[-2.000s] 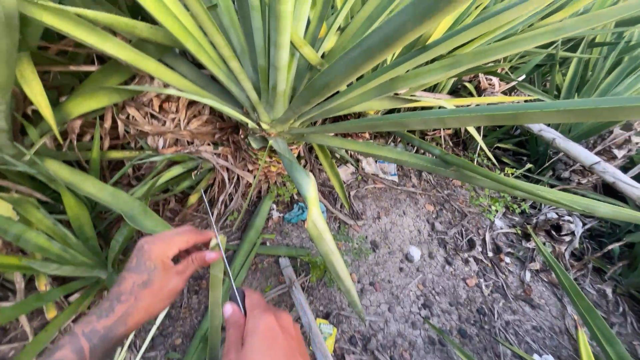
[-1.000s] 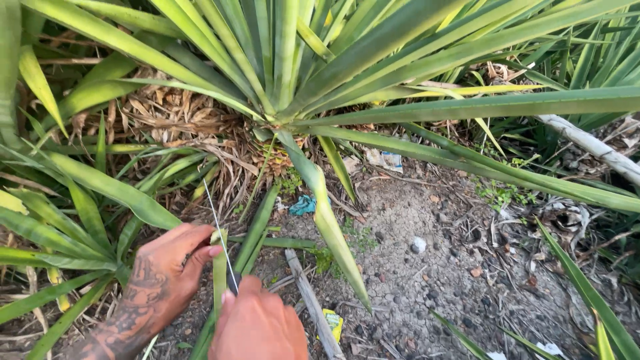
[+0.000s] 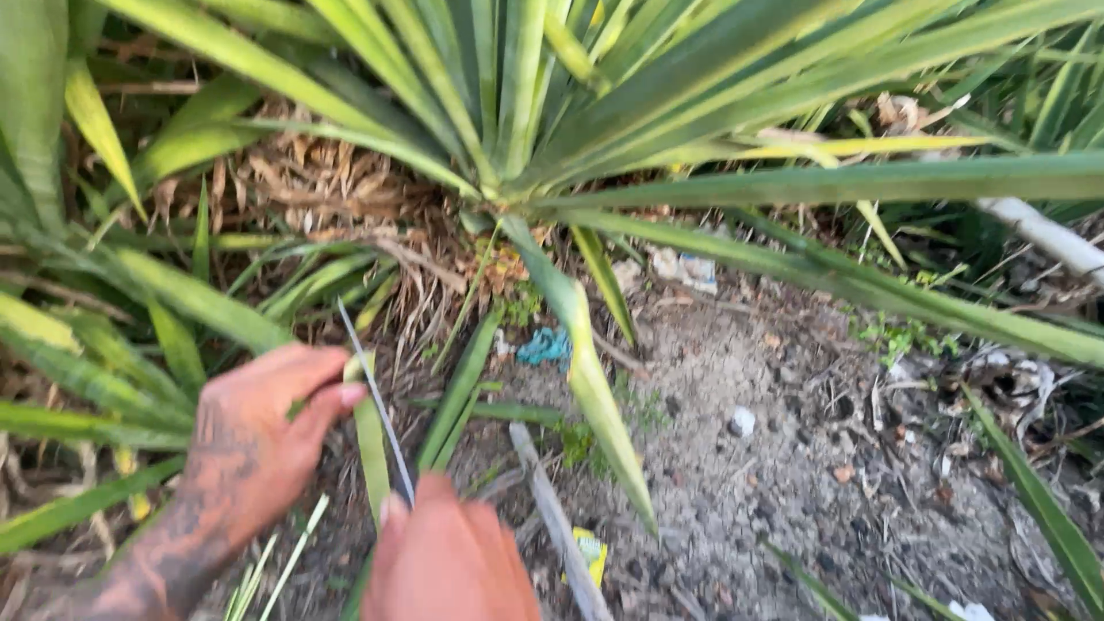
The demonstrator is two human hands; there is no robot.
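Observation:
My left hand (image 3: 263,423), at the lower left, pinches the upper end of a long green leaf strip (image 3: 372,453) between thumb and fingers. In my right hand (image 3: 453,561), at the bottom centre, is a knife whose thin blade (image 3: 377,397) points up and to the left, over the strip near my left fingertips. The knife's handle is mostly hidden by my fingers. Beyond both hands stands a large plant with long, stiff, sword-like leaves (image 3: 517,103). One of its leaves (image 3: 595,379) bends down toward the ground. Thin cut strips (image 3: 293,552) lie below my left wrist.
Dry brown leaves (image 3: 336,181) surround the plant's base. More long leaves (image 3: 95,371) spread at the left. A grey wooden stick (image 3: 556,522), a yellow wrapper (image 3: 591,555) and a teal scrap (image 3: 545,346) lie on bare soil (image 3: 716,483). A pale pole (image 3: 1048,237) juts in at right.

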